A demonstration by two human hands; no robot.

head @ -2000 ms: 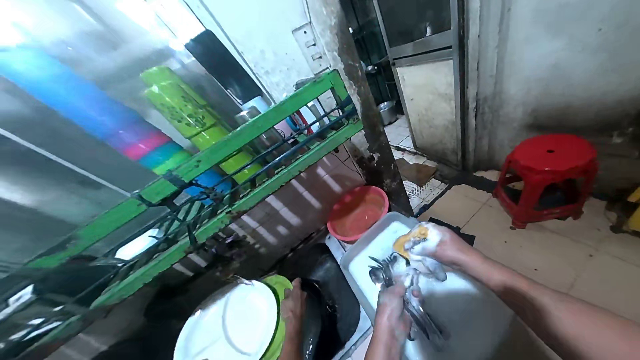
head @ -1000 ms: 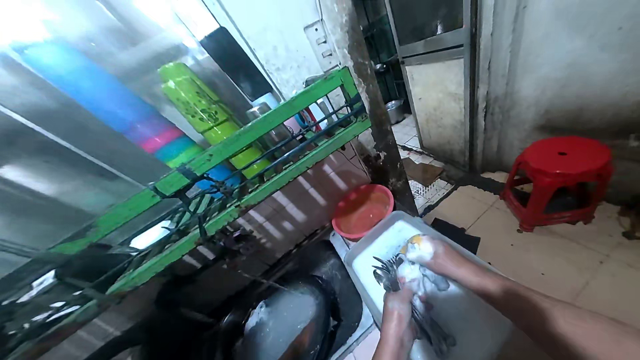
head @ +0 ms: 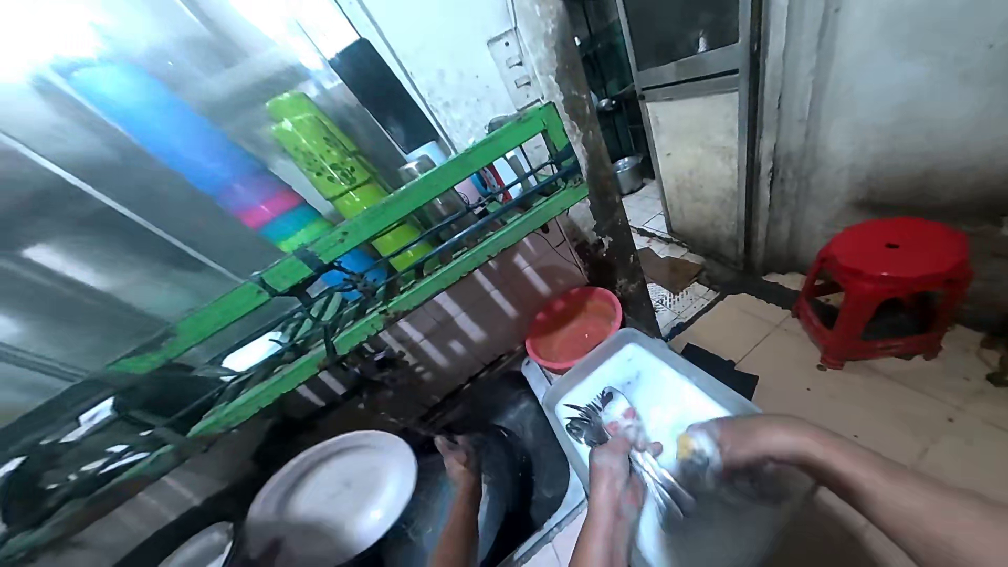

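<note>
My left hand [head: 616, 465] is closed around a bundle of metal forks and spoons [head: 589, 421], their heads pointing up and left over a white plastic tub [head: 669, 376]. Soap foam coats the fingers. To its right, my right hand [head: 713, 453] grips a foamy yellow sponge [head: 687, 447] over the tub, somewhat blurred and apart from the bundle. The handles of the cutlery stick out below my left hand toward the right.
Another person's hand [head: 461, 461] is over the dark sink beside a white plate [head: 335, 496]. A red basin [head: 575, 327] adjoins the tub. A green rack [head: 441, 193] crosses the left side, holding stacked plastic ware. A red stool [head: 890, 283] stands on the tiled floor.
My right hand with the sponge has moved right, away from the cutlery bundle. The other person's hand now shows beside a white plate, which was not visible one second ago.
</note>
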